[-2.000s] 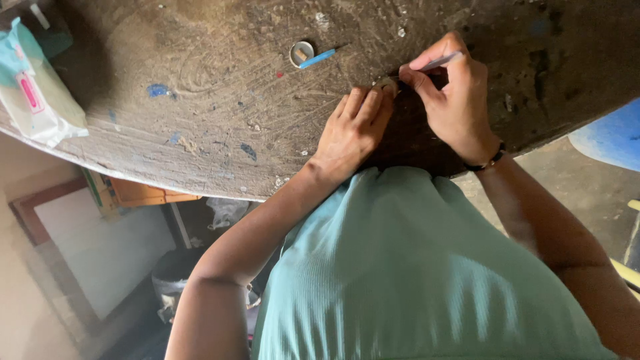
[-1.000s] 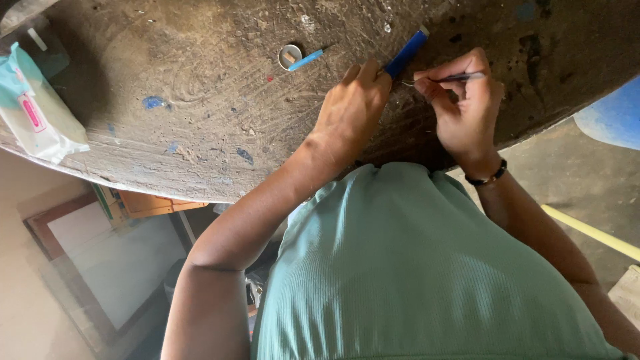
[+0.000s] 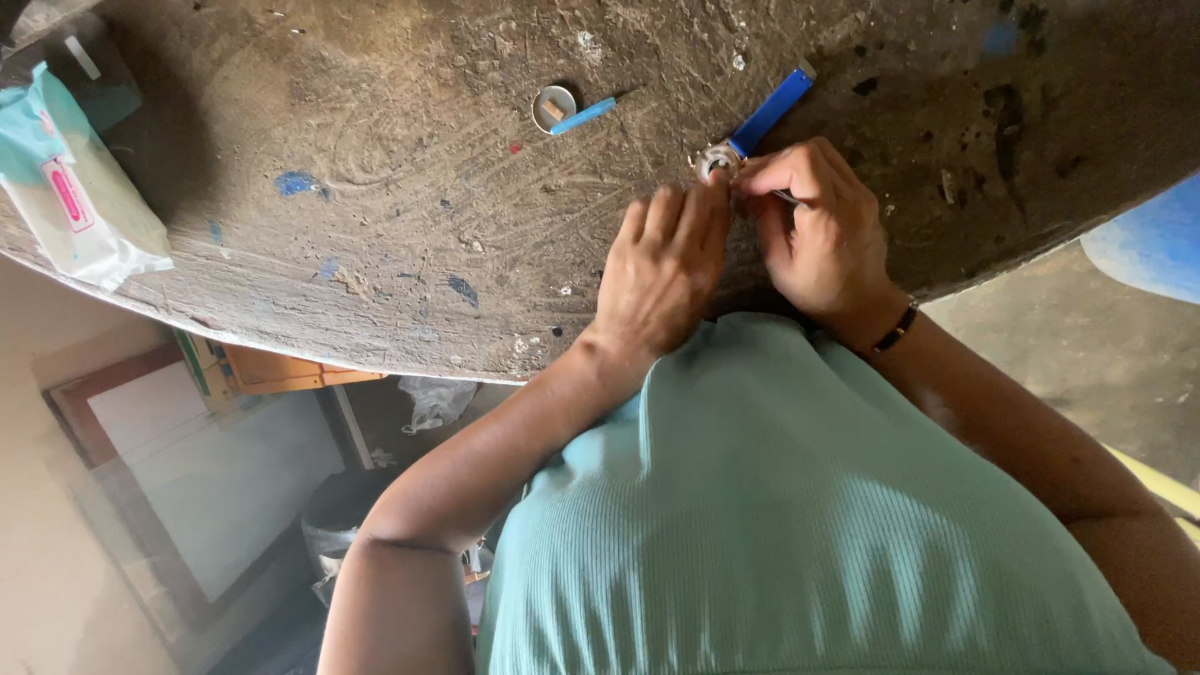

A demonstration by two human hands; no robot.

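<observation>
A wristwatch (image 3: 716, 161) with a blue strap (image 3: 772, 111) lies on the worn table (image 3: 422, 216), its strap pointing up and to the right. The fingertips of my left hand (image 3: 661, 262) press on the lower edge of its case. On the right, my right hand (image 3: 825, 225) pinches a thin metal tool (image 3: 786, 197), mostly hidden by the fingers, close beside the case. Up and to the left, a small round metal lid (image 3: 554, 110) holds a small brownish piece. The blue handle of a fine-tipped tool (image 3: 583, 116) rests against that lid.
A pack of wet wipes (image 3: 80, 187) lies at the table's left edge, near a clear plastic container (image 3: 103, 70). The table's curved edge runs below my hands. Beyond it are a framed board (image 3: 225, 469), an orange object (image 3: 291, 369) and a clear plastic bag (image 3: 438, 403).
The watch case, hidden by my hands earlier, now shows above my left fingertips. My right hand has moved in closer to my left. The lid and blue-handled tool stay put.
</observation>
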